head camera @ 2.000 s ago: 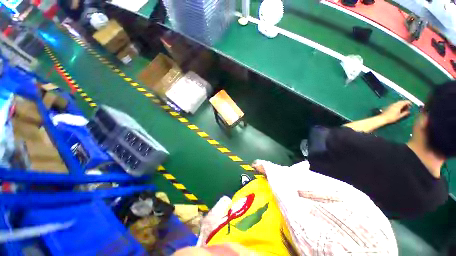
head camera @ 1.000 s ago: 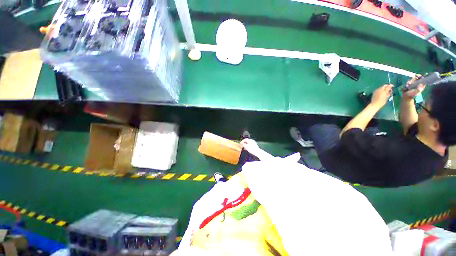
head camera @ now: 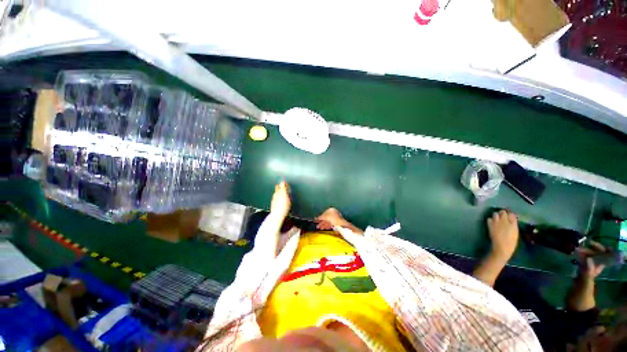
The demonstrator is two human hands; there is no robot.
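My left hand is over the front edge of the green bench, fingers pointing forward, with nothing visible in it. My right hand is low at the bench edge, small and partly curled; whether it holds anything cannot be told. A white round fan stands beyond my hands at the pale strip. A small yellow disc lies left of it. A tall stack of clear plastic trays with dark parts in its pockets stands on the left.
A person's hand rests on the bench at right; their other hand is by a dark tool. A crumpled clear bag and flat black rectangle lie nearby. Cardboard box, white box and grey trays are below left.
The view has turned and moved closer to the bench. My left hand has come into view, and my right hand is now at the bench edge. The tray stack fills more of the left side.
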